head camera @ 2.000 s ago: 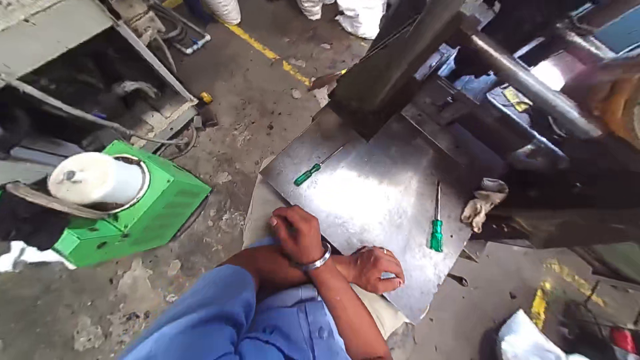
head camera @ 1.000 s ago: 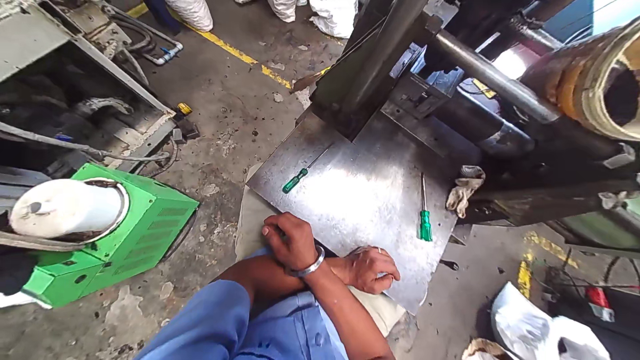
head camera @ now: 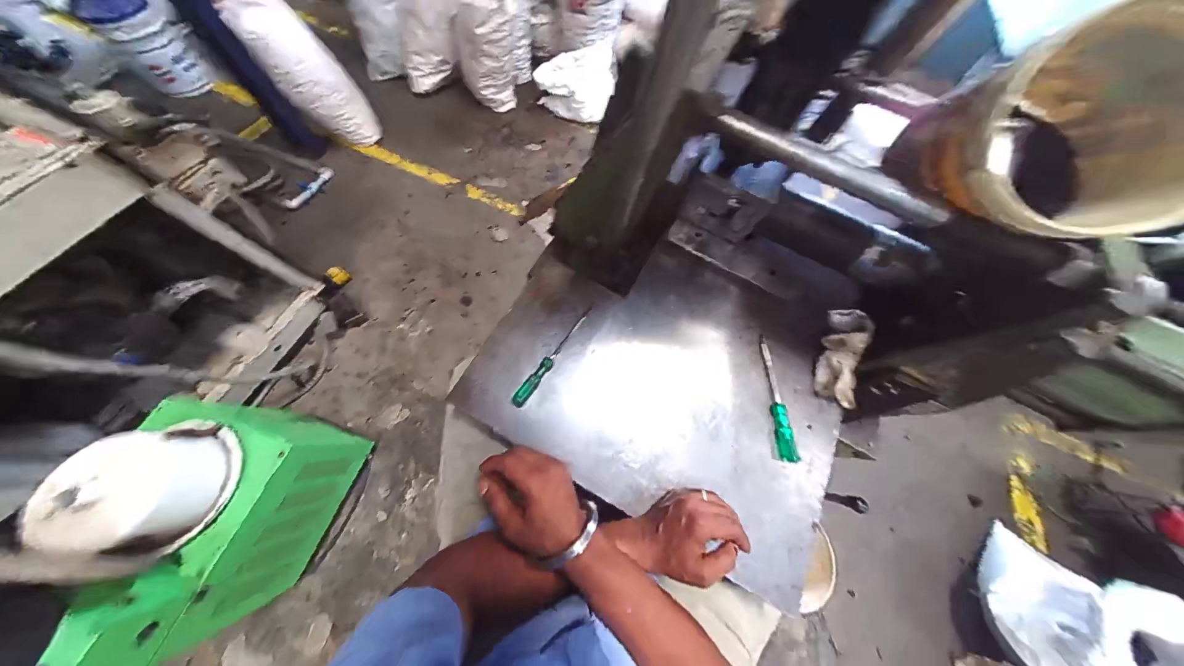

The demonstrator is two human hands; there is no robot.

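Note:
My forearms are crossed at the near edge of a sheet-metal plate (head camera: 638,435). My right hand (head camera: 536,499), with a metal bangle (head camera: 581,538) on its wrist, lies on the left side, loosely curled and holding nothing. On the other side my left hand (head camera: 698,538), wearing a ring, rests at the plate's edge, its fingers curled around nothing. A green-handled screwdriver (head camera: 534,381) lies on the plate beyond my right hand. Another green-handled screwdriver (head camera: 783,430) lies beyond my left hand, nearer the plate's right side. Neither hand touches a screwdriver.
A dark machine column (head camera: 638,139) rises behind the plate, with a crumpled glove or rag (head camera: 842,356) at right. A large open cylinder (head camera: 1045,148) stands upper right. At left is a green machine housing (head camera: 268,490) with a white canister (head camera: 134,490). White sacks (head camera: 486,46) stand behind.
The view has shifted, showing more of the sacks at the back. My arms stay crossed, and both screwdrivers keep their places on the plate.

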